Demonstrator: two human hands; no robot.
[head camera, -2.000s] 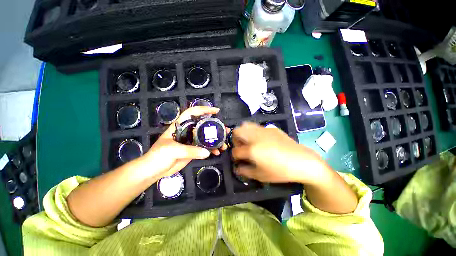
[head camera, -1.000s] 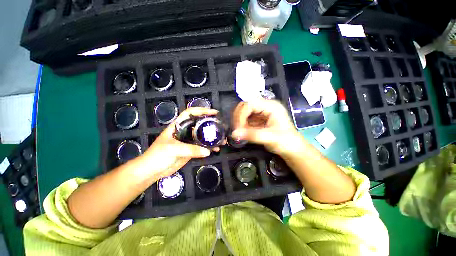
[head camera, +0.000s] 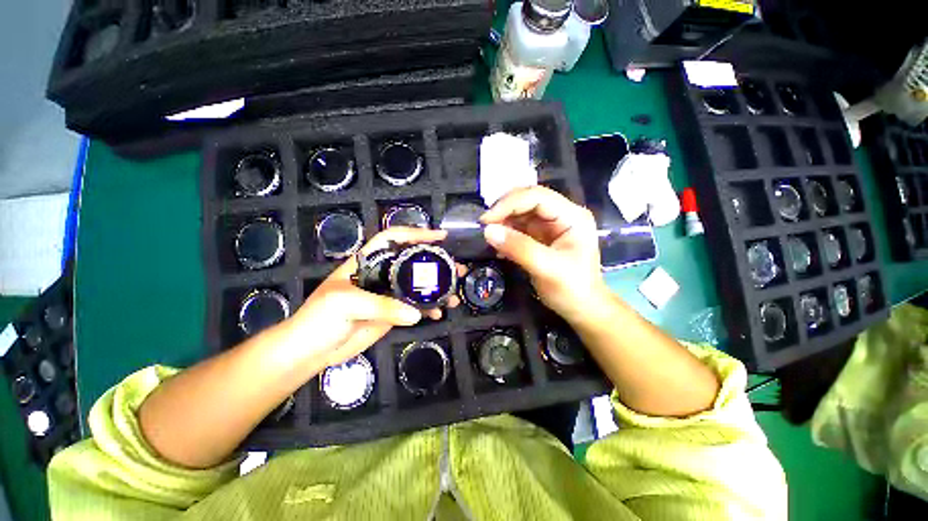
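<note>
My left hand (head camera: 356, 290) holds stacked round watch heads over the middle of the black foam tray (head camera: 305, 427); the front watch head (head camera: 425, 277) faces up with a bright white patch on its dark face. My right hand (head camera: 544, 244) is just right of it, thumb and forefinger pinching a thin clear film (head camera: 465, 224) with a bright glare line. More round units sit in the tray pockets, among them a dark one (head camera: 482, 287) right beside the held stack. A white wipe (head camera: 507, 168) lies on the tray's upper right part.
Stacked foam trays (head camera: 275, 71) stand behind. A whitish bottle (head camera: 531, 51) is at the back. A smartphone (head camera: 626, 249), crumpled wipes (head camera: 645, 188), a red-capped tube (head camera: 692, 212) and a white label (head camera: 659, 288) lie right. Another foam tray (head camera: 712, 183) and a neighbour's sleeve (head camera: 880, 397) are farther right.
My right hand was blurred close beside the watch heads; it now holds the clear film up at its fingertips. The dark unit in the pocket beside the stack is now uncovered. My left hand keeps its hold.
</note>
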